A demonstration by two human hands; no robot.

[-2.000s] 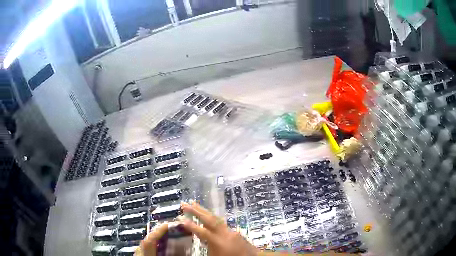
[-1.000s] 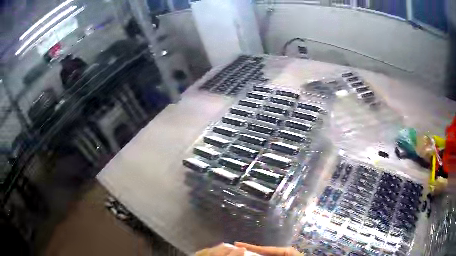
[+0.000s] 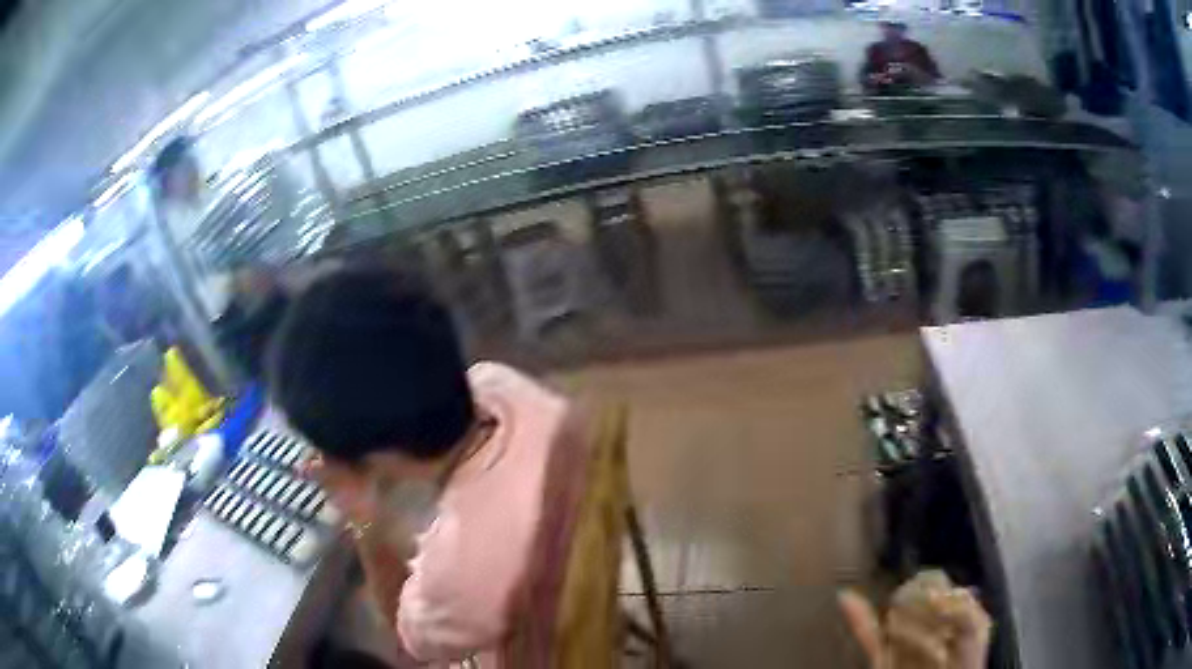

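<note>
One hand, apparently my left hand (image 3: pixel 922 627), shows small and blurred at the bottom edge, right of centre, beside the near table's edge. Its fingers look partly curled, and I cannot tell if it holds anything. My right hand is not in view. On the near worktable (image 3: pixel 1046 392), a tray with dark units (image 3: pixel 1157 555) in rows is cut off by the right edge.
A person in a pink top (image 3: pixel 490 523) sits on a yellow-brown chair (image 3: pixel 595 536) at another bench. That bench holds a tray of black-and-white units (image 3: pixel 268 497), white papers (image 3: pixel 147 507) and a yellow bag (image 3: pixel 186 396). Brown floor (image 3: pixel 745 457) lies between the benches; farther people are behind.
The view has swung far to the left, from the parts trays to the aisle and the other bench. The red bag and small-part tray have left the picture.
</note>
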